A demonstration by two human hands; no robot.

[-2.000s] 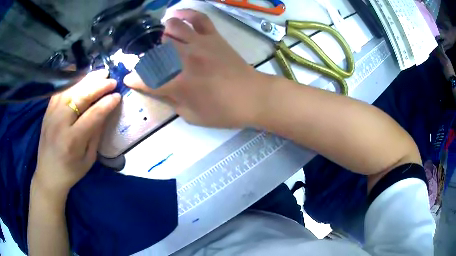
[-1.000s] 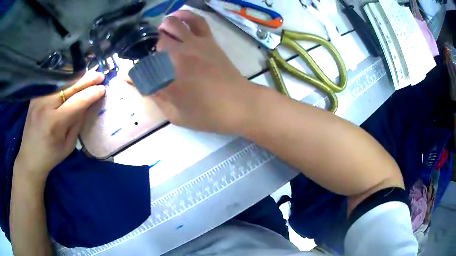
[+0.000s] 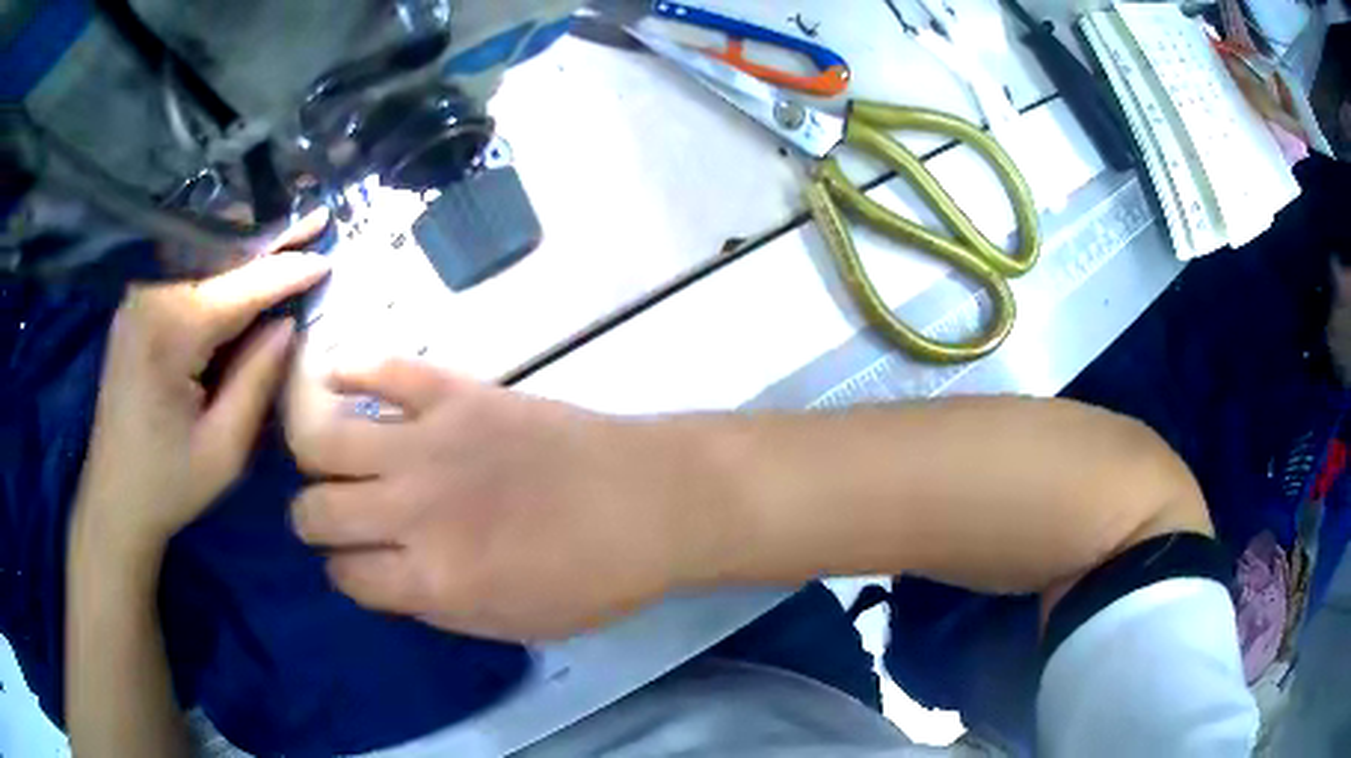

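Note:
The navy fabric (image 3: 371,681) hangs over the near left edge of the white table, below both hands. My left hand (image 3: 193,370) is at the left, its fingertips on a dark strip of the cloth by the needle area, in the lamp glare. My right hand (image 3: 459,504) lies over the cloth, palm down with curled fingers beside my left thumb; whether it grips the cloth is hidden. The grey ribbed knob (image 3: 477,228) juts from the dark, shiny sewing machine head (image 3: 89,133) at the top left. The needle cannot be made out.
Green-handled shears (image 3: 926,230) lie right of the machine, with blue and orange snips (image 3: 771,56) by their blades. A ruler strip (image 3: 1082,245) runs along the near table edge, partly under my right forearm. Paper sheets (image 3: 1185,133) and a dark tool (image 3: 1070,82) are top right.
My right hand has moved from beside the knob down and left, over the cloth near my left hand. My left fingertips stay by the needle area. The knob is now uncovered.

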